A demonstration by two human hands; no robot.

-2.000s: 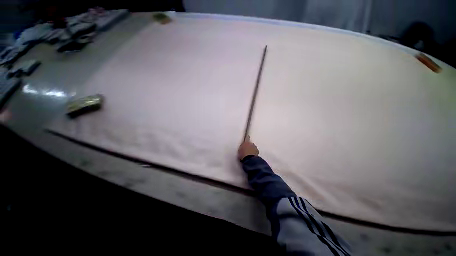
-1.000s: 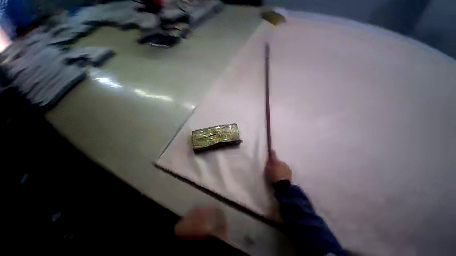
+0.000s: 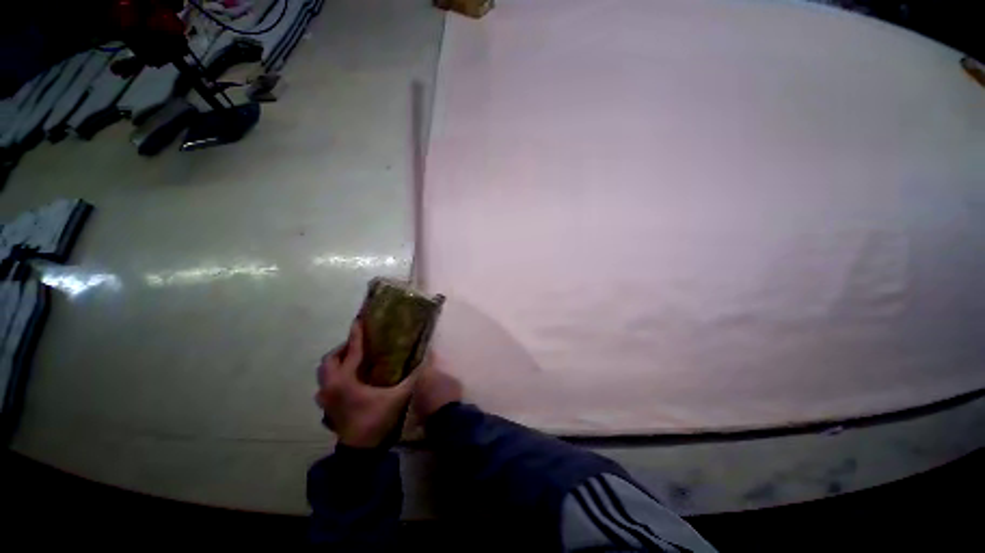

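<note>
My left hand point(image 3: 362, 398) grips the tape-wrapped cloth weight point(image 3: 397, 329) at the near left corner of the pale pinkish fabric lay point(image 3: 670, 205). My right hand point(image 3: 439, 387) is just right of it, partly hidden by the weight and blurred. The thin smoothing stick point(image 3: 418, 184) runs away from my right hand, along the left end of the fabric. Its near part is hidden behind the weight. The fabric shows low ripples near its front edge.
Black, white and grey fabric pieces point(image 3: 65, 103) lie at the far left, with more point(image 3: 22, 292) at the left edge. A dark machine with a flat base point(image 3: 221, 127) stands among them. Another weight point(image 3: 467, 5) sits at the far fabric corner, and an orange-brown block point(image 3: 974, 71) at far right.
The view has shifted left. The stick has moved from over the fabric to its left end. My left hand has come in and taken hold of the weight that lay on the corner.
</note>
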